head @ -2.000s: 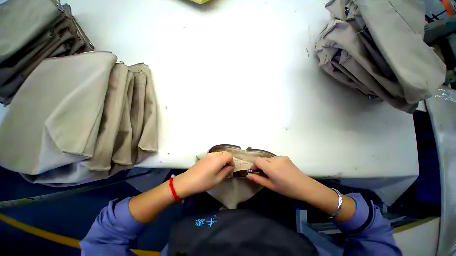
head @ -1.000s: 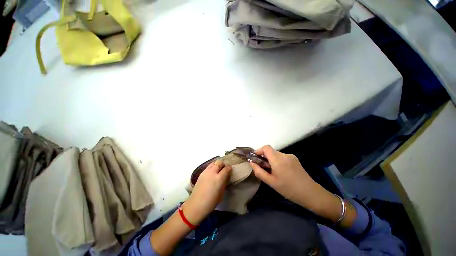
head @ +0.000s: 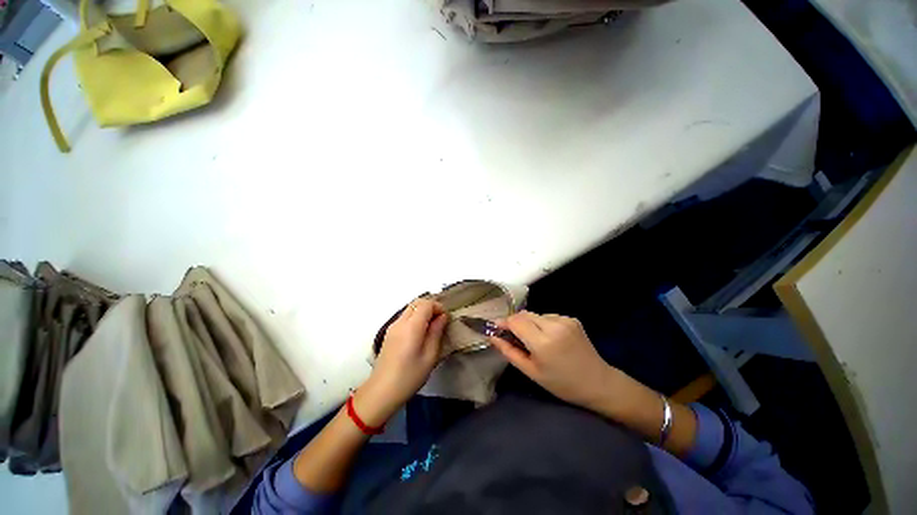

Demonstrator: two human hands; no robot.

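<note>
A beige bag lining (head: pixel 466 377) is at the table's near edge, its round mouth spread and facing up, with a dark rim. My left hand (head: pixel 410 340) pinches the lining's rim on the left side of the mouth. My right hand (head: pixel 551 348) holds small dark thread snips (head: pixel 487 328), their tips pointing left over the mouth, close to my left fingertips. The fingers hide most of the snips' handle. Any thread at the tips is too small to tell.
Two stacks of folded linings (head: pixel 179 392) lie at the left edge. A yellow bag (head: pixel 151 84) with straps lies at the far left. A pile of linings (head: pixel 523 18) is cut off at the top. The white table (head: pixel 342 191) has scattered thread bits.
The view has swung right, bringing the yellow bag into sight. The lining's mouth is now opened wider. The snips have moved from the rim's right side to over the opening.
</note>
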